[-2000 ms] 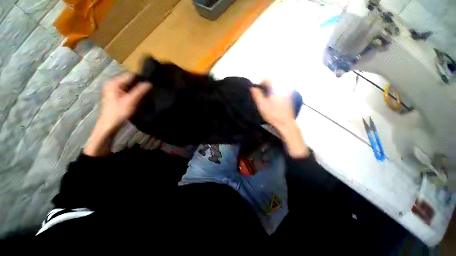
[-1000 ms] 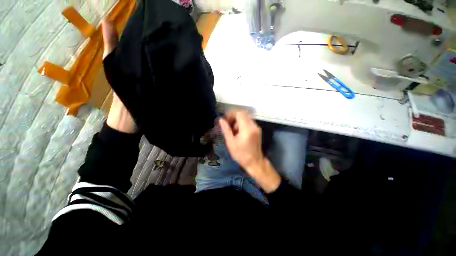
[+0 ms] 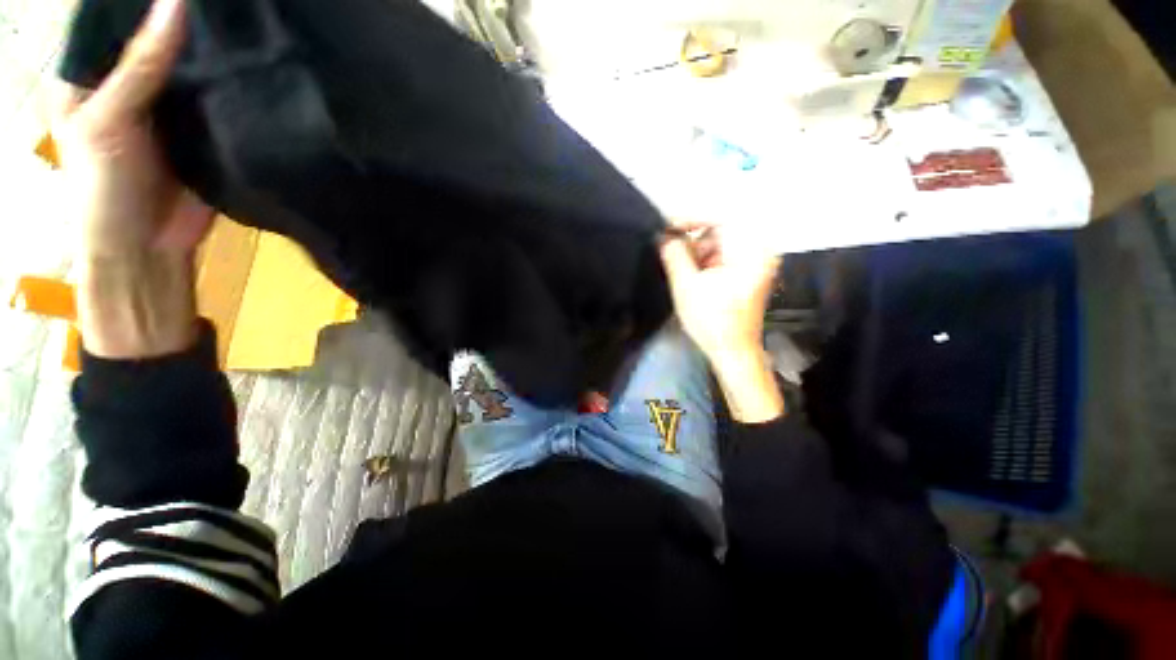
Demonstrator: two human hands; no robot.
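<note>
A black garment (image 3: 439, 181) is stretched between my two hands above my lap, from the upper left down to the middle. My left hand (image 3: 136, 194) holds its upper left part, thumb on top; some of its fingers are hidden by the fabric. My right hand (image 3: 722, 290) pinches the garment's right edge beside the front edge of the white machine table (image 3: 825, 206). Blue-handled thread snips (image 3: 729, 152) lie on the table, faint in the glare.
The sewing machine (image 3: 800, 32) stands at the top. A yellow-orange ring (image 3: 707, 52) is beside it. A dark blue basket (image 3: 993, 374) is under the table. Cardboard (image 3: 264, 297) with orange tape and a grey quilted cover (image 3: 323, 438) are at left. Something red (image 3: 1096, 612) is bottom right.
The garment is now spread wide across the upper left. My left hand has moved left, my right hand slightly right and up. The view has turned, showing the basket and the table's right end.
</note>
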